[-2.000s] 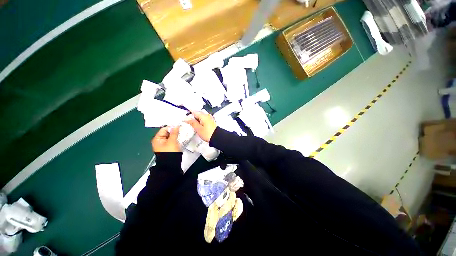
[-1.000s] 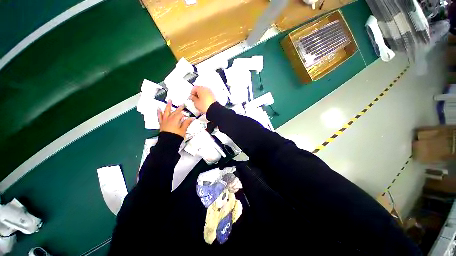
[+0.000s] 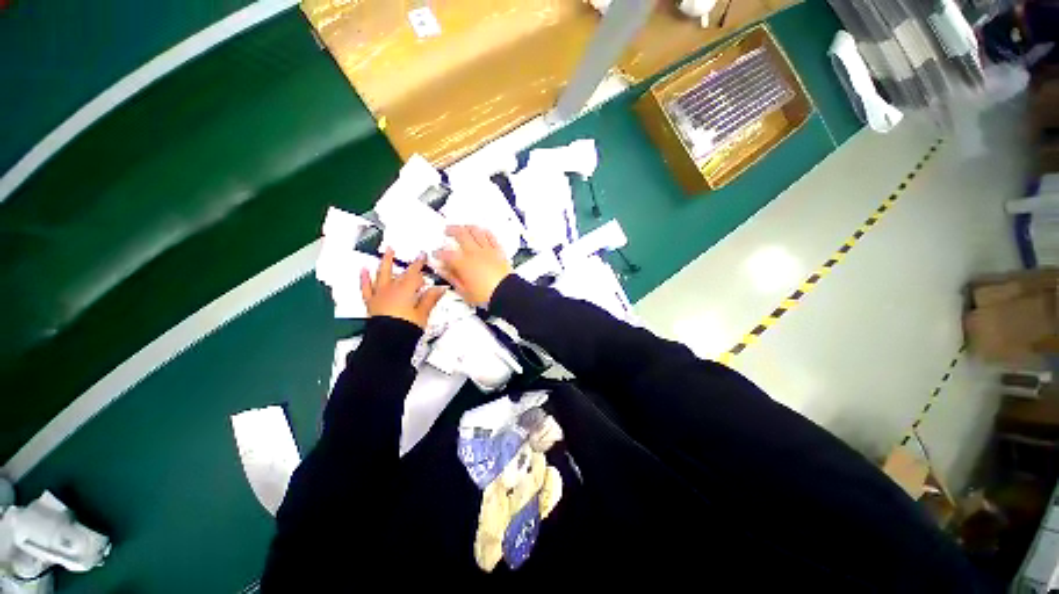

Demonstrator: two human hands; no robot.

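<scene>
Several white plastic units [image 3: 482, 207] lie clustered on the green bench [image 3: 174, 406] in front of me, some with short black cables. My left hand [image 3: 398, 292] rests with spread fingers on a white unit at the near left of the cluster. My right hand [image 3: 474, 267] lies beside it, fingers extended onto a unit. I cannot make out a label at the fingertips. Another white unit [image 3: 470, 352] lies just below my hands, close to my body. A white label strip [image 3: 266, 450] lies left of my left sleeve, partly hidden by it.
A brown carton [image 3: 726, 110] with rows of thin greyish pieces stands at the upper right. A large brown cardboard sheet [image 3: 488, 70] lies beyond the units. White units [image 3: 49, 536] sit at the lower left. Layered trays [image 3: 912, 58] are at the far right end.
Two seconds ago both hands were raised together over the near unit. They moved forward onto the cluster, and my right fingers have since spread flat.
</scene>
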